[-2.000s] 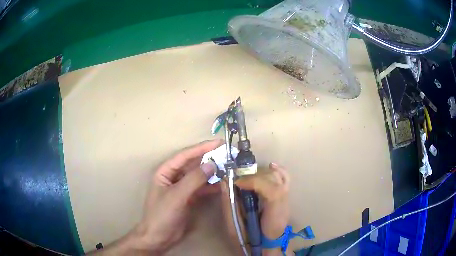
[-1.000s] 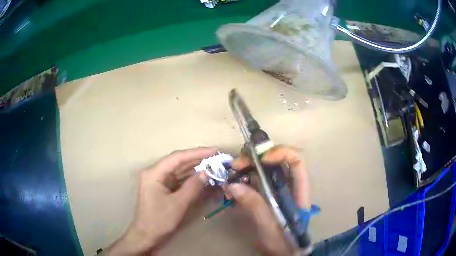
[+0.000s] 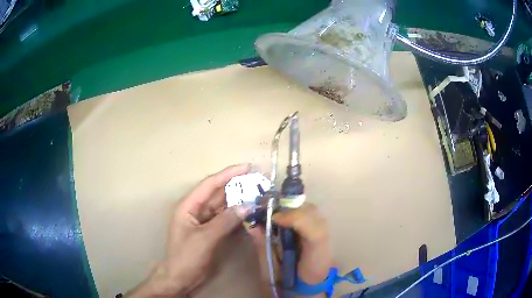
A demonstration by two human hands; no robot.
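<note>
My left hand (image 3: 201,224) holds a white plate (image 3: 246,189) between thumb and fingers, its flat face up with small dark marks. Dark parts show at its lower right edge, partly hidden by my fingers; I cannot tell exactly what they are. My right hand (image 3: 303,233) is shut on the soldering iron (image 3: 293,174), which points away from me with its tip above the tan sheet, past the plate. The thin curved solder feed tube (image 3: 274,157) runs along the iron's left side and ends near the tip. A blue strap (image 3: 329,282) is on my right wrist.
The tan sheet (image 3: 134,169) lies under my hands. A cloudy extractor hood (image 3: 338,58) hangs at the upper right, with bright scraps (image 3: 341,124) below it. The green conveyor (image 3: 134,46) carries a unit (image 3: 213,8). The iron stand (image 3: 464,154) and blue crates (image 3: 466,273) are on the right.
The iron has swung from a slant to nearly upright in view. The white plate now shows its flat face. The green wire below the hands no longer shows. A unit has come further into view on the conveyor.
</note>
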